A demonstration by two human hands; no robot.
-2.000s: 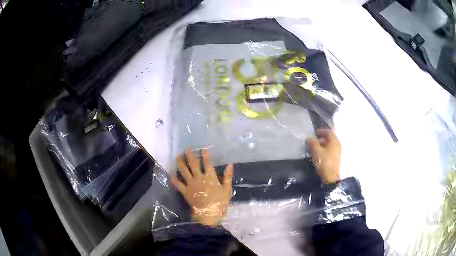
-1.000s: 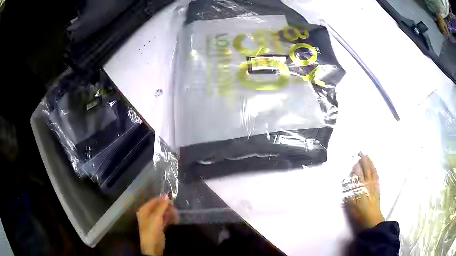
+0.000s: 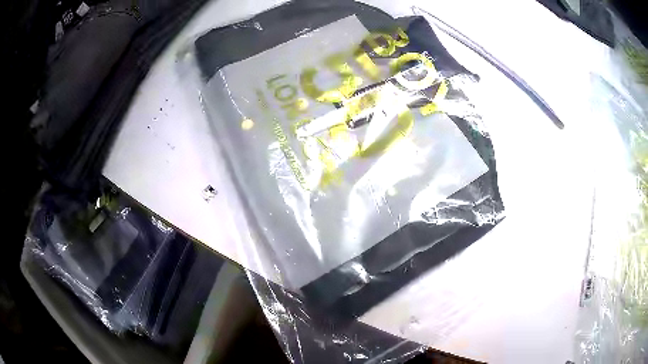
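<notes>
A dark grey folded garment (image 3: 369,284) lies flat on the white table inside a clear shiny polybag (image 3: 277,206) with yellow lettering. A pale sheet of paper (image 3: 298,242) covers much of the garment. A black-edged hang tag (image 3: 348,114) shows through the plastic under strong glare. The loose end of the bag hangs over the near table edge at the bottom. Neither my left hand nor my right hand is in the picture.
A grey bin (image 3: 60,313) at the lower left holds a packed garment (image 3: 106,249). A dark garment pile (image 3: 92,78) lies at the upper left. A long thin strip (image 3: 497,64) lies beyond the bag. Loose yellowish polybags (image 3: 622,249) lie at the right edge.
The bagged garment now lies turned, slanting across the view. Both hands, seen earlier at the bag's near end and then at lower left and right, have left the picture. The view has shifted.
</notes>
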